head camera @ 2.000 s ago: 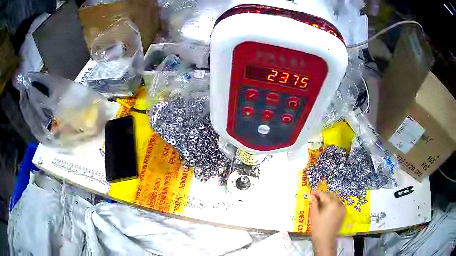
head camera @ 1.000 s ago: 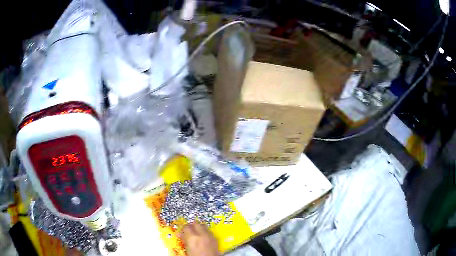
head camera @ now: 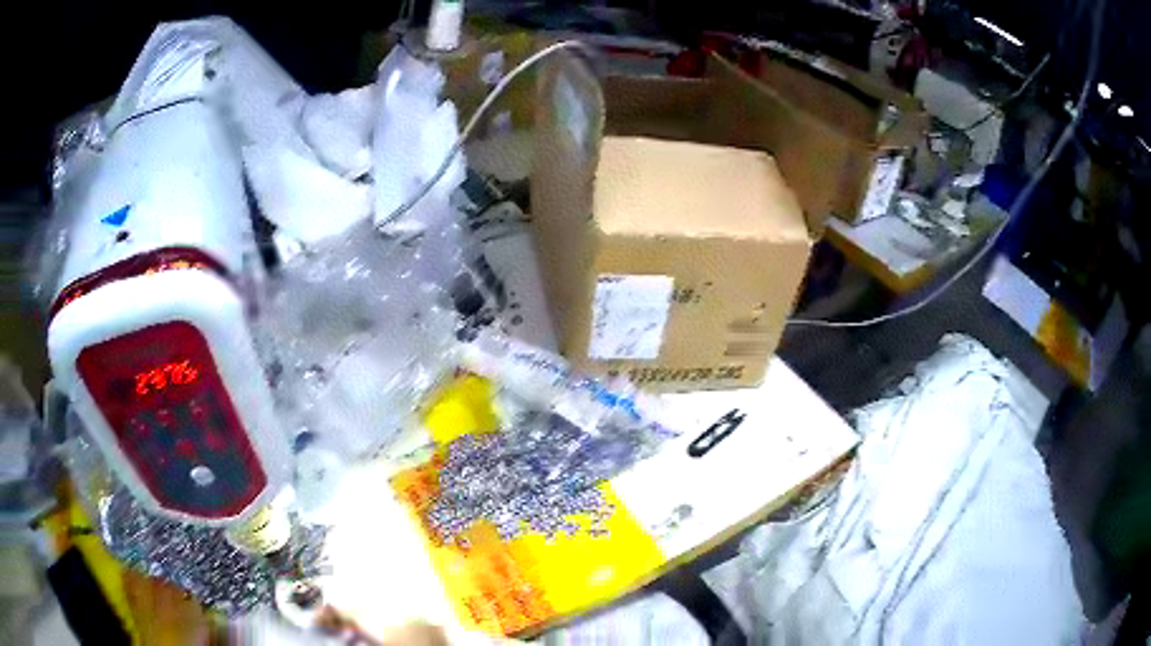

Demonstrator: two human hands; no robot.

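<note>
The white snap button machine (head camera: 164, 353) with its red panel stands at the left, its head above the lower die (head camera: 301, 598). Silvery snap parts (head camera: 518, 490) lie heaped on a yellow plastic sheet (head camera: 606, 564) at the centre. Another dark silvery pile (head camera: 189, 555) lies beside and behind the machine head. My right hand (head camera: 401, 635) is a blurred, cut-off shape at the bottom edge, close to the right of the die; its grip cannot be made out. No left hand can be made out.
A brown cardboard box (head camera: 701, 271) with a white label stands behind the right pile. Crinkled clear plastic (head camera: 366, 328) lies between machine and box. A small black object (head camera: 717, 433) lies on the white tabletop (head camera: 795, 423). White garments (head camera: 947, 505) are heaped at the right, beyond the table edge.
The view has swung right, putting the machine at the left. My right hand has moved from the right snap pile leftward to the bottom edge near the die.
</note>
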